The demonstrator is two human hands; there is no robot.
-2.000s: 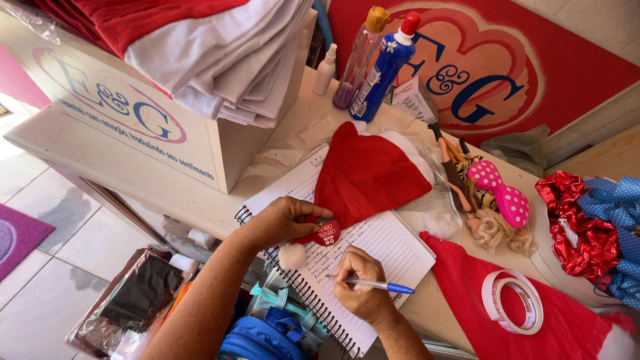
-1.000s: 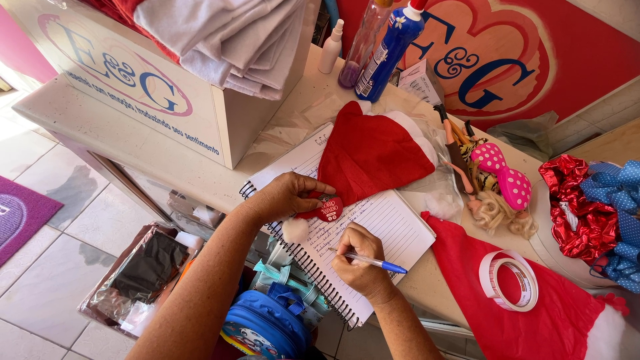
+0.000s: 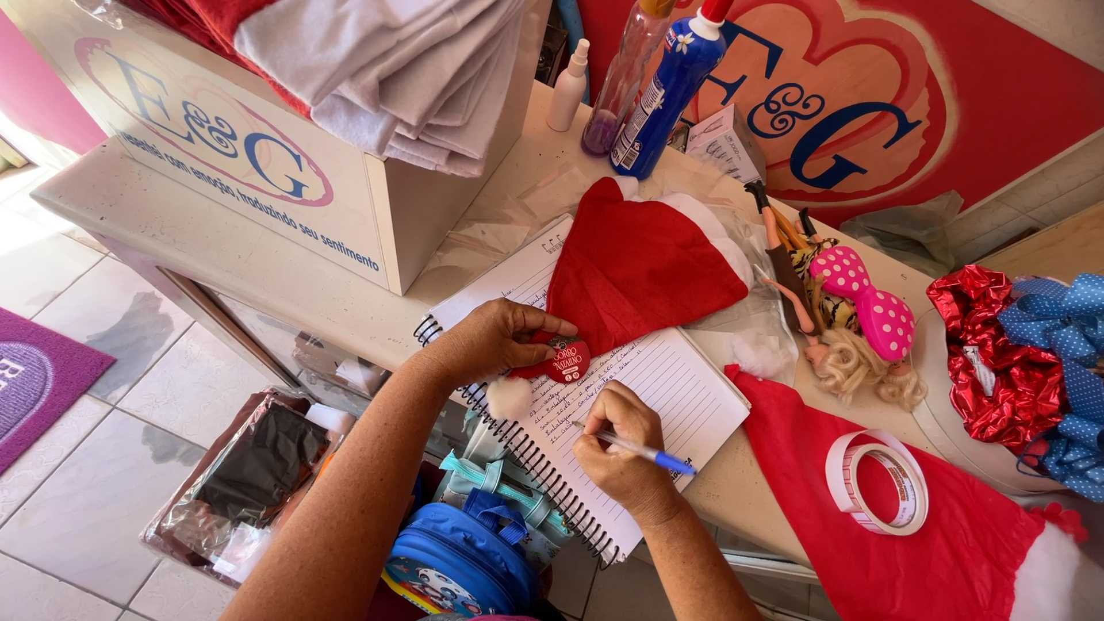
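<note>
A spiral notebook (image 3: pixel 686 397) with handwritten lines lies open on the counter. My right hand (image 3: pixel 625 444) holds a blue-capped ballpoint pen (image 3: pixel 642 448), its tip at the page below the last written lines. My left hand (image 3: pixel 504 341) pinches the round red tag (image 3: pixel 567 358) of a red felt Santa hat (image 3: pixel 642 259), which lies over the upper part of the notebook. The hat's white pompom (image 3: pixel 511 398) hangs by the notebook's spiral edge, below the left hand. A second Santa hat (image 3: pixel 880 492) lies at the right with a roll of tape (image 3: pixel 877 483) on it.
A white box (image 3: pixel 259 190) holding stacked Santa hats (image 3: pixel 405 78) stands at upper left. Behind the notebook are a blue bottle (image 3: pixel 668 90), a clear bottle (image 3: pixel 623 78) and a small spray bottle (image 3: pixel 568 90). Dolls (image 3: pixel 841 319) and ribbon bows (image 3: pixel 992 362) lie right. A blue backpack (image 3: pixel 461 556) sits below.
The left hand stays at the hat's tag and the right hand keeps the pen at the page, with only slight movement. The view has shifted a little.
</note>
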